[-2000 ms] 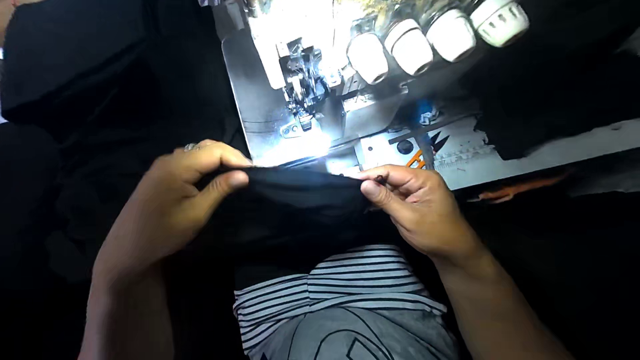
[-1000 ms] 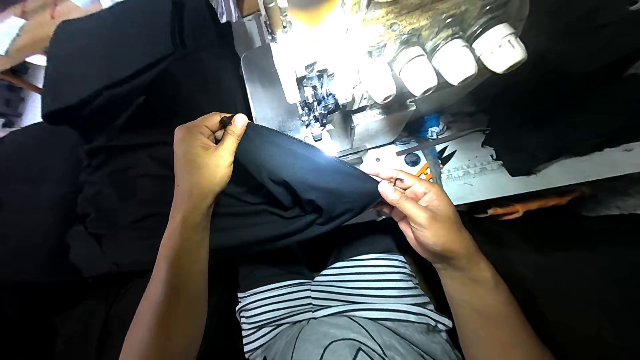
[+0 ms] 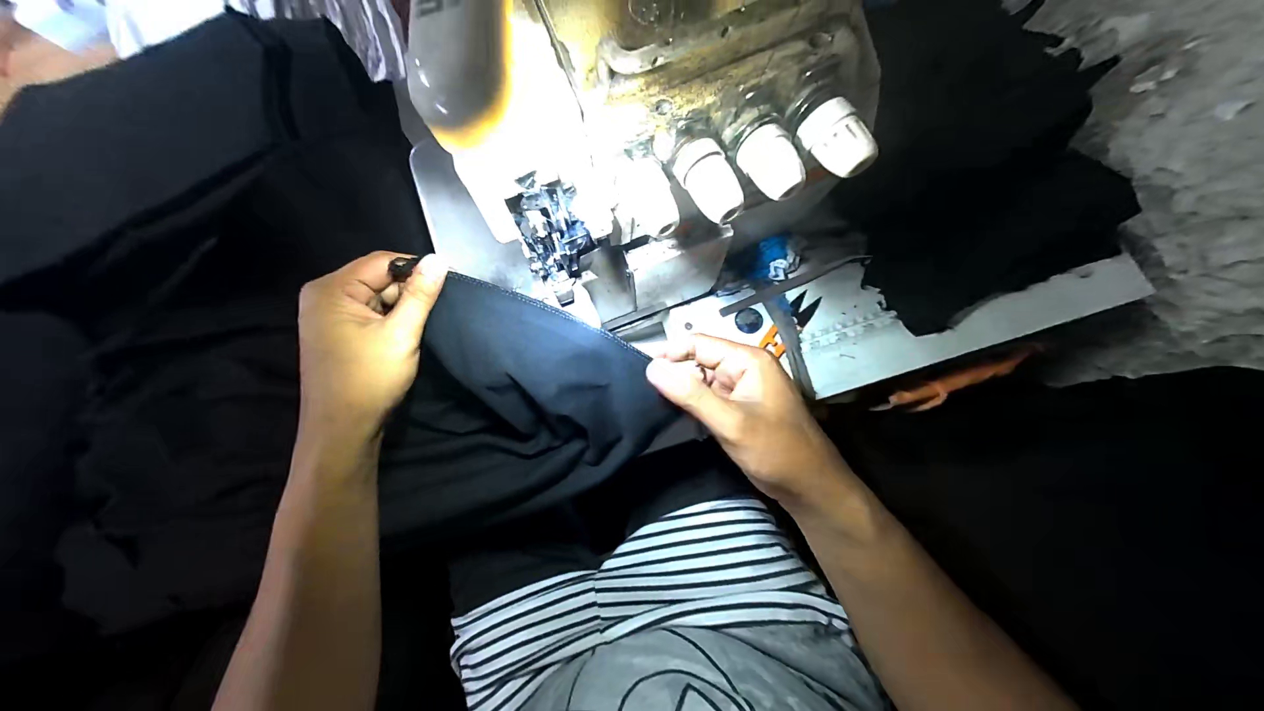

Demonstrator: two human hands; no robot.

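Dark fabric (image 3: pixel 533 385) is stretched between my two hands, its stitched edge slanting down from left to right. My left hand (image 3: pixel 360 336) pinches the upper left end of that edge between thumb and fingers, a small bunched dark bit showing at the fingertips. Lower and to the right, my right hand (image 3: pixel 726 405) pinches the other end. Just beyond the edge is the lit needle and presser foot area (image 3: pixel 555 242) of an overlock sewing machine (image 3: pixel 731 59). The fabric is in front of the foot; whether they touch I cannot tell.
White tension knobs (image 3: pixel 706 178) line the machine's front. Orange-handled snips (image 3: pixel 785 331) lie on the white table edge (image 3: pixel 869 351), right of the machine. Black cloth (image 3: pixel 978 178) covers the table's right part. More dark fabric (image 3: pixel 178 227) is heaped on the left.
My left hand has moved up from beside the machine's front, turning the fabric edge from nearly level to slanted. More of the fabric's face now shows. Both hands have kept hold of it.
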